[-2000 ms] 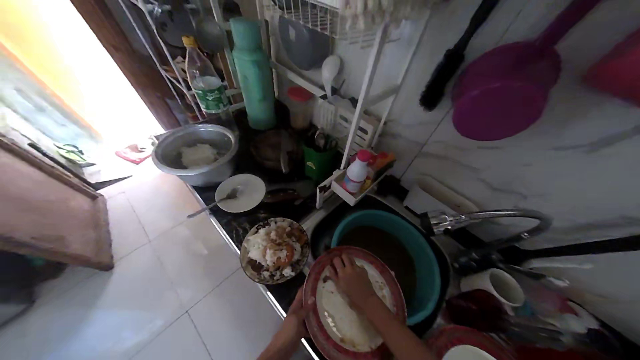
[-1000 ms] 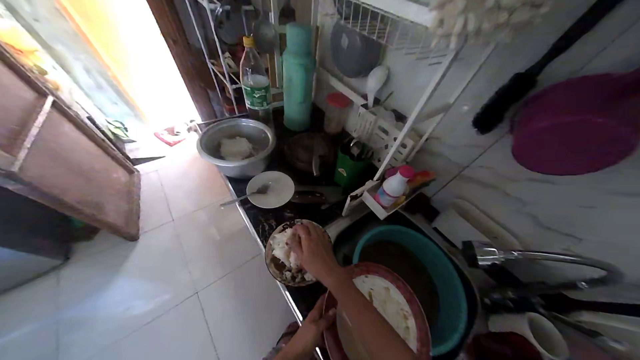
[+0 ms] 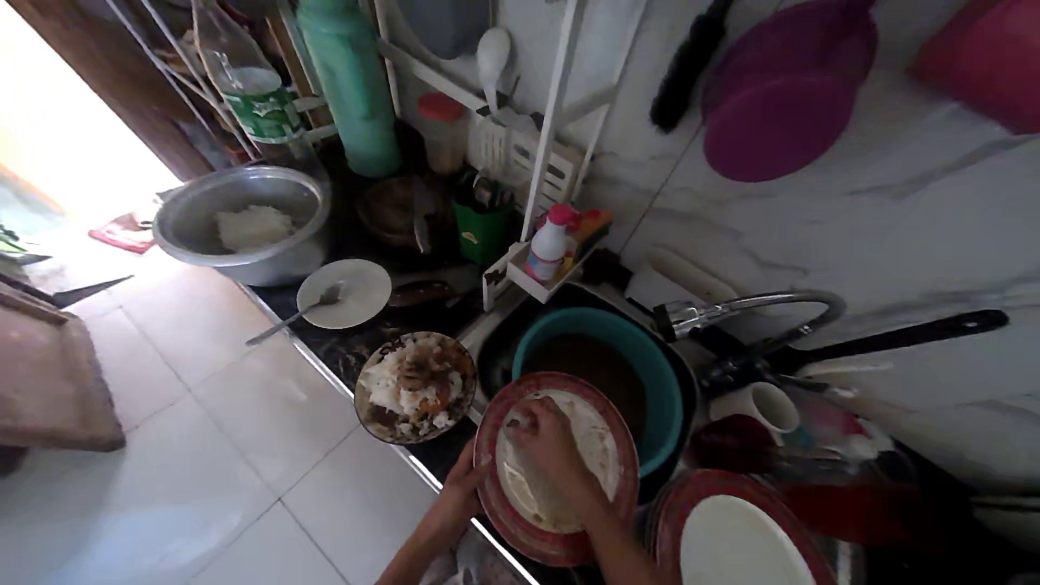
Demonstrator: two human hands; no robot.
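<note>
My left hand (image 3: 465, 487) grips the left rim of a red-rimmed plate (image 3: 599, 520), which is tilted over the counter's edge and the sink. Over the plate's soiled white middle is my right hand (image 3: 543, 435), its fingers bunched; whether they pinch any food cannot be made out. Left of the plate sits a bowl (image 3: 375, 422) heaped with rice and food scraps (image 3: 406, 378). A teal basin (image 3: 666, 390) of brownish water stands in the sink, partly behind the plate.
A small white plate (image 3: 366, 296) with a fork (image 3: 292, 321) and a metal pot (image 3: 284, 264) of rice stand farther left. A faucet (image 3: 731, 309) arches right of the basin. Another red-rimmed plate (image 3: 735, 536) lies at the lower right. A caddy (image 3: 528, 284) holds a bottle.
My right hand was on the plate, then over the food bowl, and is now back above the plate. My left hand has kept hold of the plate's rim. The view has shifted.
</note>
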